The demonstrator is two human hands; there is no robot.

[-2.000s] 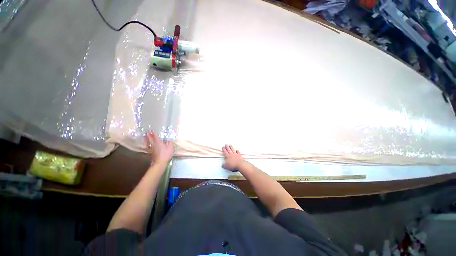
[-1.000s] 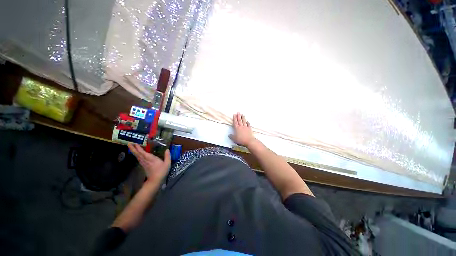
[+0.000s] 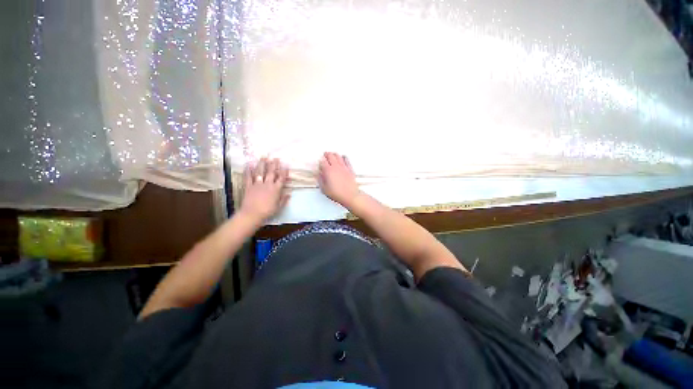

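The pale, glittering sequin fabric [image 3: 456, 99] covers the table and glares white under the light. My left hand [image 3: 264, 190] lies flat with fingers apart on the fabric edge, just right of the guide rail [image 3: 226, 129]. My right hand [image 3: 337, 179] rests on the rippled fabric edge [image 3: 425, 173] a little further right. Neither hand is seen to grip anything. A dark gap in the cloth runs along the rail. The end cutter is not in view.
A wooden ruler [image 3: 471, 203] lies on the white underlay paper [image 3: 296, 207]. A yellow wrapped block [image 3: 59, 238] sits on the brown table [image 3: 171, 228] at left. Grey sheer cloth [image 3: 61, 114] lies beyond the rail. Scraps [image 3: 566, 300] litter the floor at right.
The end cutter, near my left hand a second ago, has gone from view. My left hand has moved from it onto the fabric edge beside my right hand. The view has turned.
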